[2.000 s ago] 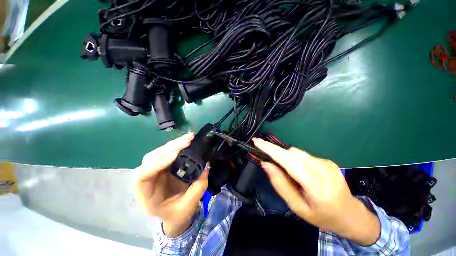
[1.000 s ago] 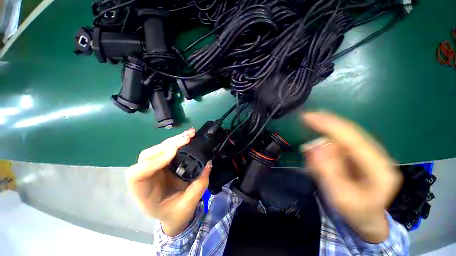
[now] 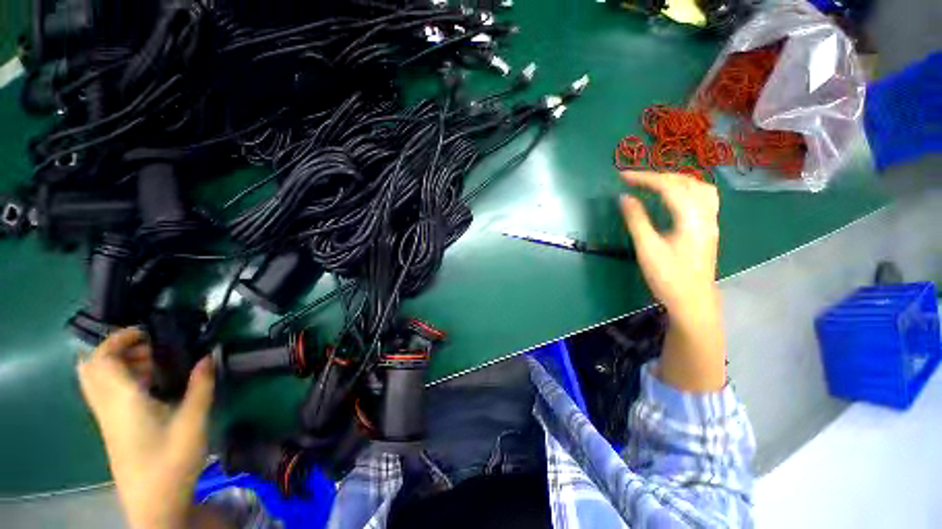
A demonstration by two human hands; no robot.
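Observation:
My left hand (image 3: 150,413), at the left near the table edge, has its fingers and thumb around a dark, blurred black connector housing (image 3: 174,346). My right hand (image 3: 677,232) is at the near edge of a pile of loose red-orange sealing rings (image 3: 677,134). Its thumb and index finger are apart and no ring shows between them. A clear plastic bag (image 3: 821,88) with more rings lies behind and right of the pile. Housings with orange bands (image 3: 403,398) lie at the table edge by my lap. A slim black tool (image 3: 558,243) with a pale tip lies left of my right hand.
Looped black cables (image 3: 351,191) with small silvery plugs cover the middle and back of the green table (image 3: 506,300). Housings without visible bands (image 3: 88,212) lie at the left. A blue bin (image 3: 878,341) stands beyond the table at right. Something blue (image 3: 909,114) is at the right edge.
The view has turned right, bringing the ring bag into sight. My right hand has moved out to the rings. The slim tool it held earlier now lies on the table.

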